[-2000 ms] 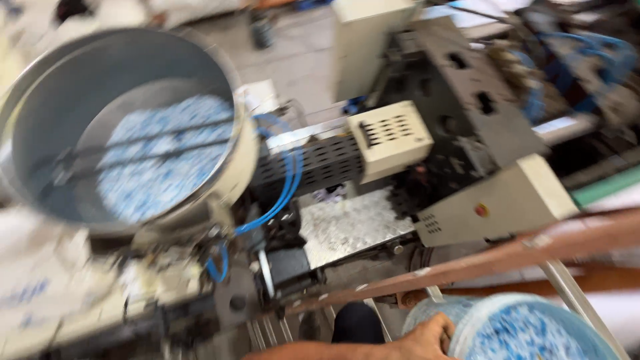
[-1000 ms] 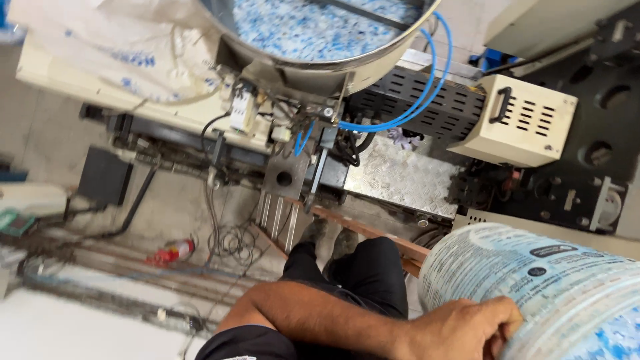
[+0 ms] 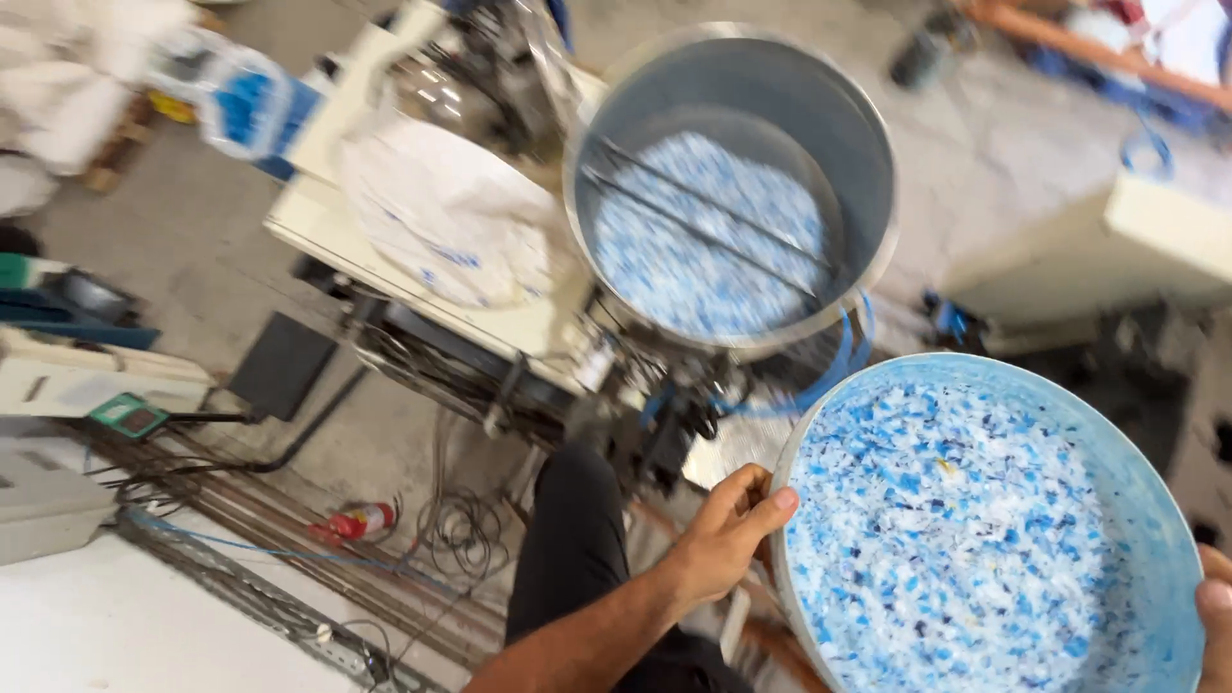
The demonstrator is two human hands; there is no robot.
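Note:
A light blue plastic bucket [image 3: 1145, 500] full of blue and white plastic flakes [image 3: 953, 539] is at the lower right. My left hand [image 3: 731, 539] grips its left rim, thumb near the top edge. My right hand [image 3: 1215, 616], cut off by the frame's edge, is against the bucket's right side. Beyond the bucket, up and to the left, stands a round metal hopper [image 3: 799, 87] with similar flakes [image 3: 703, 241] lying in its bottom. Two dark bars [image 3: 712, 221] cross over those flakes. The bucket and hopper appear apart.
A white sack [image 3: 452, 212] lies on a cream machine cover left of the hopper. Blue hoses [image 3: 847, 356] run between hopper and bucket. Below left are a red fire extinguisher [image 3: 361, 522], coiled cables [image 3: 462, 534] and metal rails. A cream machine housing [image 3: 1049, 260] stands at right.
The bucket has been raised, and its open top with the flakes now shows fully. My right hand has come into view at its right side. The view has shifted strongly.

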